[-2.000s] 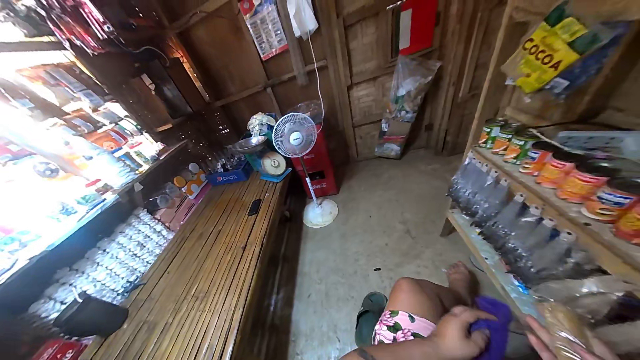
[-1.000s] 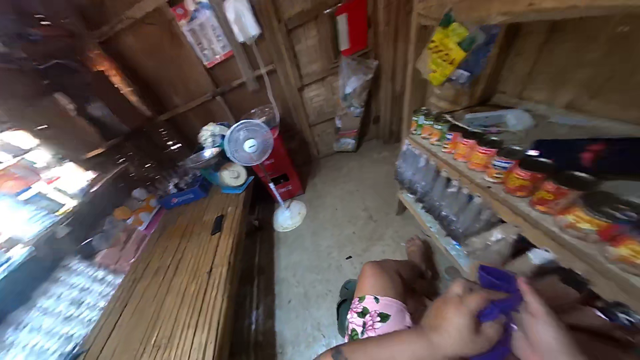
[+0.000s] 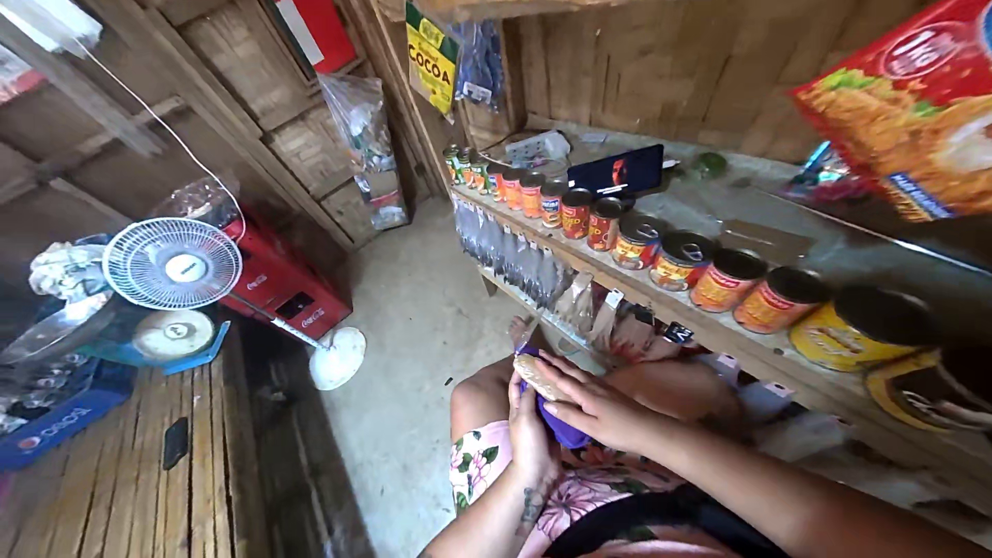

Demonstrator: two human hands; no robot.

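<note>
Above my lap, my left hand (image 3: 531, 434) supports a small clear plastic bag of pale tan contents (image 3: 540, 377) from the left and below. My right hand (image 3: 593, 399) lies over the bag's right side, its fingers extended along it. A purple cloth (image 3: 567, 431) is bunched beneath the bag, between my two hands. The bag's loose clear end points up and away from me. My palms and the lower part of the cloth are partly hidden.
Right of my hands, a wooden shelf carries a row of food cans (image 3: 728, 279), with packed plastic bags (image 3: 519, 260) hanging below. A tablet-like screen (image 3: 618, 172) leans behind the cans. At left stand a white fan (image 3: 173, 263), a weighing scale (image 3: 173, 335) and a bamboo bench (image 3: 101, 473).
My hands, bunched on the purple cloth a second ago, now hold the plastic bag over it. The view has swung right along the shelf.
</note>
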